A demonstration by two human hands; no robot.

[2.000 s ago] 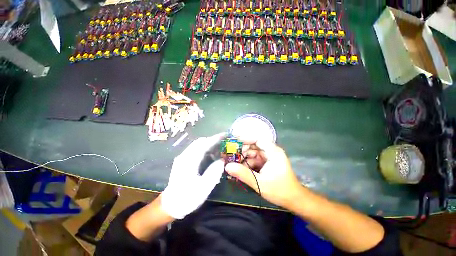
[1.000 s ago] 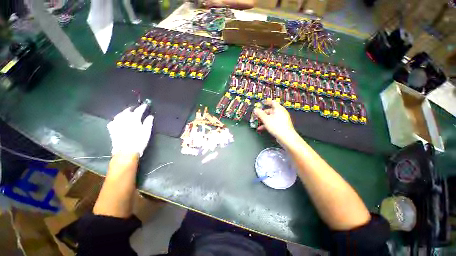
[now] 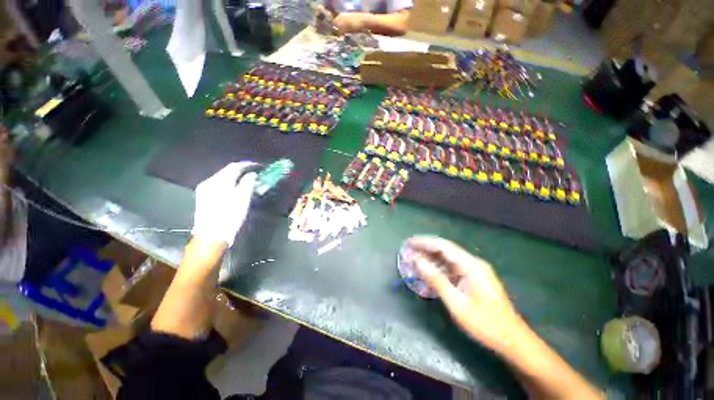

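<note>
My left hand [image 3: 225,201], in a white glove with dark fingertips, holds a green circuit board [image 3: 274,176] above the left black mat. The board is blurred. My bare right hand [image 3: 462,285] is over the round white paste dish [image 3: 409,268] and hides much of it. Its fingers are blurred, so I cannot tell whether they grip anything. A loose pile of white and copper-coloured strips [image 3: 325,215] lies on the green bench between my hands.
Rows of boards with yellow blocks lie on the left mat [image 3: 188,152] and right mat [image 3: 501,205]. An open box [image 3: 654,191], a black fan [image 3: 640,273] and a yellow-green cup [image 3: 630,344] stand at right. Another person's arm [image 3: 372,22] shows beyond a cardboard box [image 3: 409,69].
My left hand has lifted the board off the left mat and moved right. My right hand has left the board row, where a board now lies, and moved down to the dish.
</note>
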